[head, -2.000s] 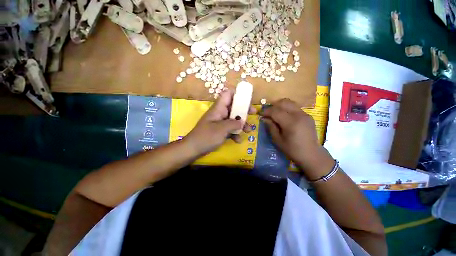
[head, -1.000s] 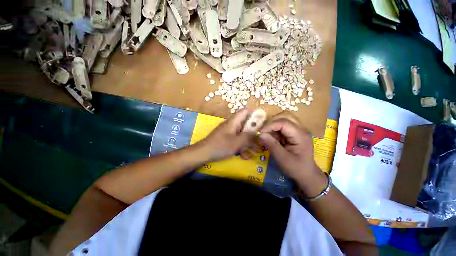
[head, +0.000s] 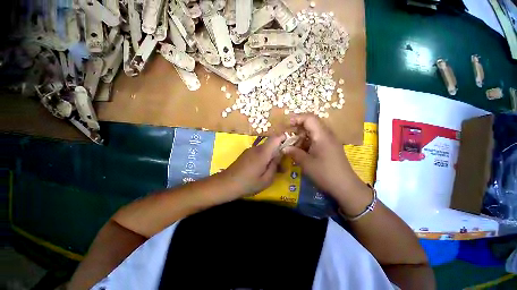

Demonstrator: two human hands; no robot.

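Observation:
A beige elongated housing [head: 289,139] is held above the grey and yellow carton [head: 229,148], mostly hidden by fingers. My left hand [head: 255,166] grips it from the left. My right hand [head: 322,156] has its fingers on the housing's upper right side; whether they hold a small round piece cannot be seen. A loose pile of small cream round pieces [head: 309,85] lies just beyond my hands, on brown cardboard [head: 156,105]. A heap of beige housings [head: 218,37] lies on the cardboard at the upper left.
A white printed sheet [head: 419,187] with a red picture lies at the right. An open cardboard box [head: 473,164] with a clear plastic bag [head: 507,187] stands on it. Single housings [head: 446,76] lie on the green top [head: 391,34] at the upper right. Papers [head: 499,25] are at the far corner.
The housing was upright in my left hand with my right hand apart beside it; now both hands meet on it and it is tilted. The camera view has also shifted.

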